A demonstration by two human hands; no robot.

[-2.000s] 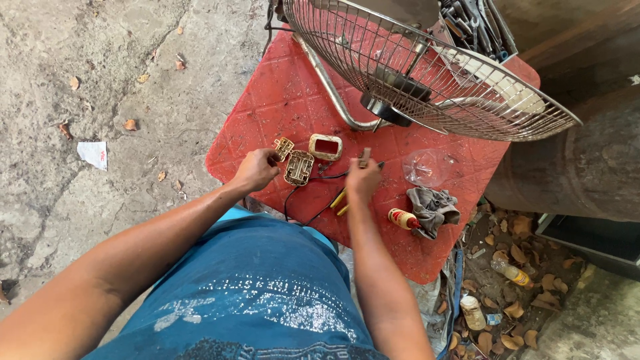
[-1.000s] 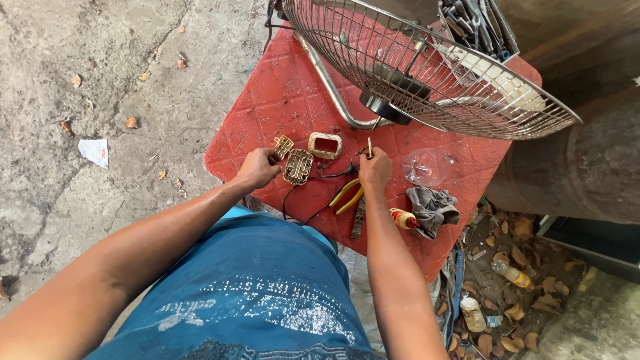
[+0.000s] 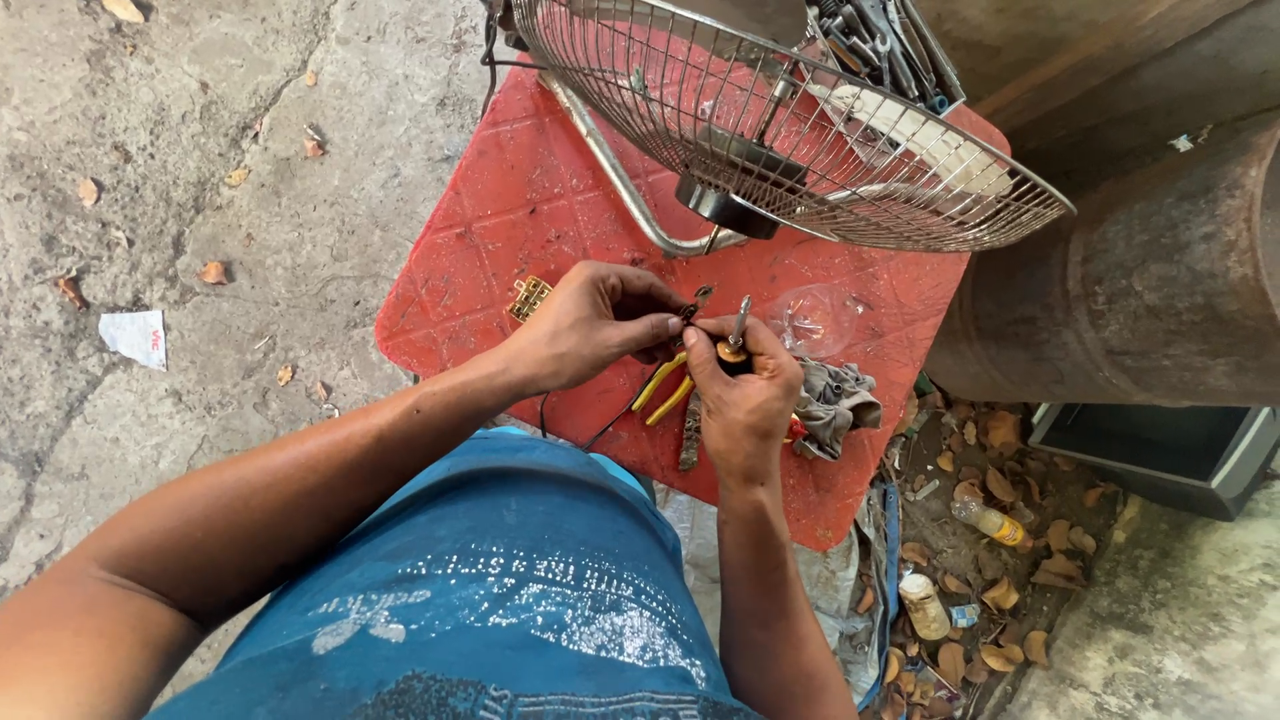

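Observation:
Over the red table (image 3: 480,220), my left hand (image 3: 600,325) pinches a small dark part (image 3: 692,308) with thumb and finger. My right hand (image 3: 745,385) grips a screwdriver (image 3: 740,330) with its metal shaft pointing up, while its thumb and finger touch the same small part. A yellowish plastic piece with square compartments (image 3: 528,298) lies left of my left hand. Yellow-handled pliers (image 3: 664,388) and a black cable (image 3: 625,410) lie under and between my hands. A grey cloth (image 3: 838,405) is right of my right hand, by a partly hidden red-tipped item.
A wire fan guard (image 3: 880,215) on a bent metal tube stand (image 3: 610,160) overhangs the table's far side. A tray of tools (image 3: 880,45) sits at the back right, and a clear plastic dish (image 3: 815,318) near the cloth. A large rusty drum (image 3: 1130,270) stands to the right.
My left hand has moved right, from the yellowish pieces to meet my right hand. It now holds a small dark part. The screwdriver shows more plainly in my right hand.

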